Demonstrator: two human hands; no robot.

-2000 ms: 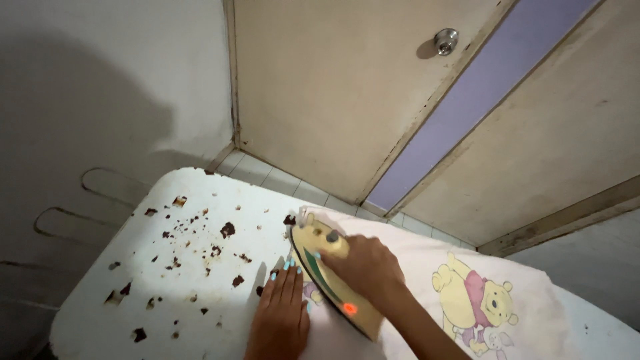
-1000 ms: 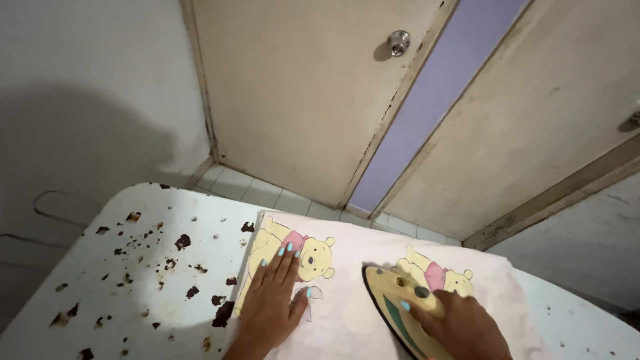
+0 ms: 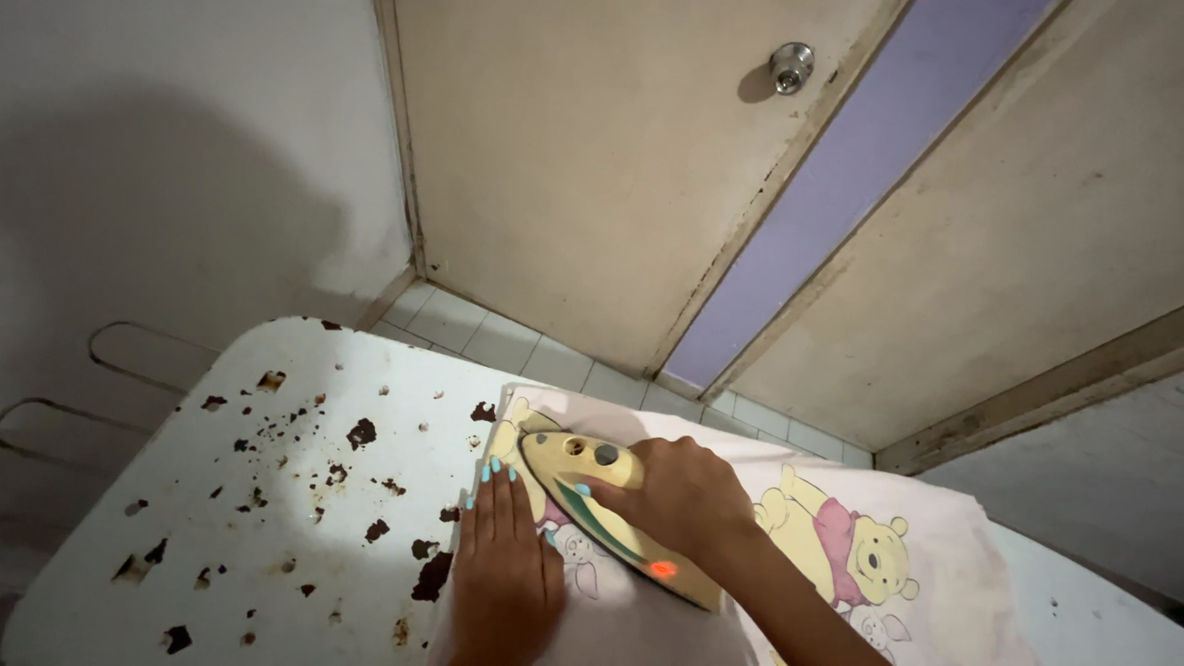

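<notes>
A pale pink cloth [image 3: 666, 638] printed with cartoon bears and piglets lies over the board. My right hand [image 3: 689, 495] grips the handle of a yellow and green clothes iron [image 3: 606, 527], which rests on the cloth near its left edge, tip toward the far left corner; an orange-red light glows near its rear. Beside the iron, my left hand [image 3: 509, 564] lies flat on the cloth's left edge, palm down, fingers extended and holding nothing. The iron and both hands hide part of the left bear print.
The white ironing board [image 3: 305, 481] has rusty, peeling patches at left, and wire loops [image 3: 139, 356] stick out beyond its left edge. Past the far edge are floor tiles [image 3: 499, 342], a beige door [image 3: 592, 166] with a metal knob [image 3: 791, 69], and a purple strip.
The iron in my right hand has moved left across the cloth since one second ago, from near the right bear onto the left one. My left hand has shifted from the left bear to the cloth's edge.
</notes>
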